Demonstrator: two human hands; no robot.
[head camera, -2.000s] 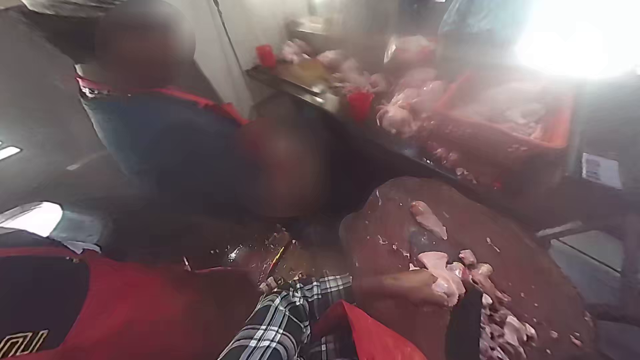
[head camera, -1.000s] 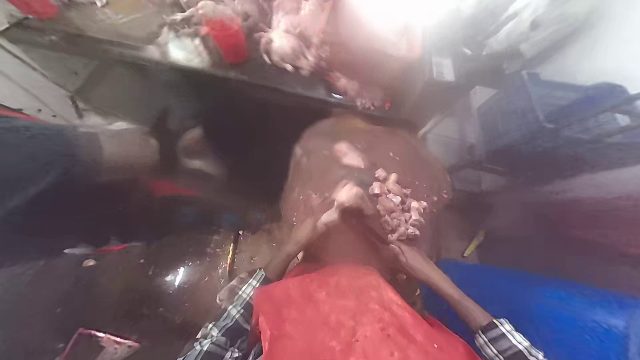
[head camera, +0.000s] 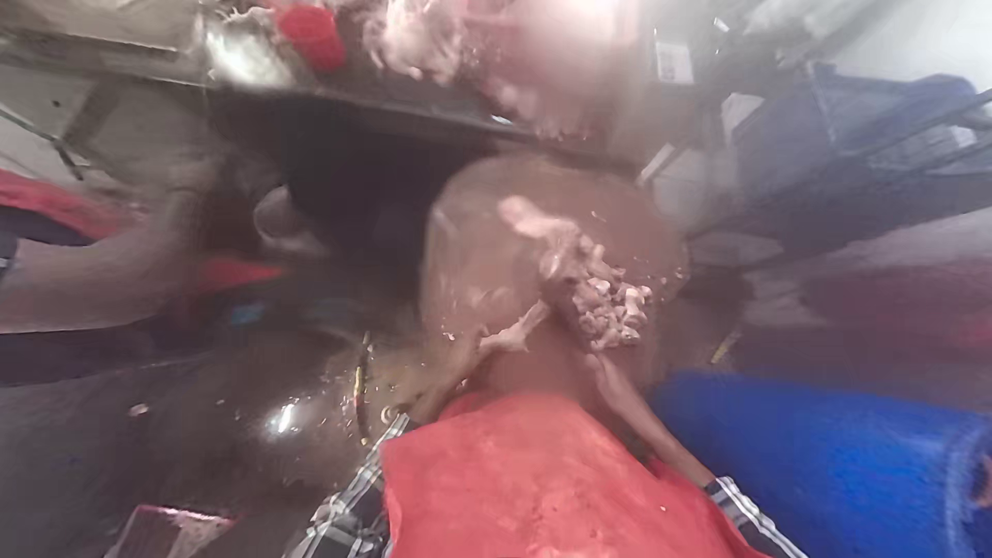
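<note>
On the round chopping block (head camera: 473, 256) lie several small cut pieces of raw meat (head camera: 612, 310), with a longer pale piece (head camera: 531, 217) beyond them. My left hand (head camera: 515, 333) is over the block's near left part; blur hides whether its fingers hold anything. Closer to the cut pieces, my right hand (head camera: 595, 368) appears closed around the handle of a dark-bladed knife (head camera: 564, 306). The blade points away from me, just left of the pile, and its outline is blurred.
Behind the block runs a counter with raw poultry (head camera: 415, 39) and a red plastic cup (head camera: 311, 37). A blue plastic drum (head camera: 806, 457) stands at right. Another person's arm (head camera: 101, 271) is at far left. Blue crates (head camera: 876, 116) are at upper right.
The view has swung a lot from two seconds ago. My left hand, earlier at the pale meat beside the pile, has drawn back toward me. The long pale piece now reaches the pile.
</note>
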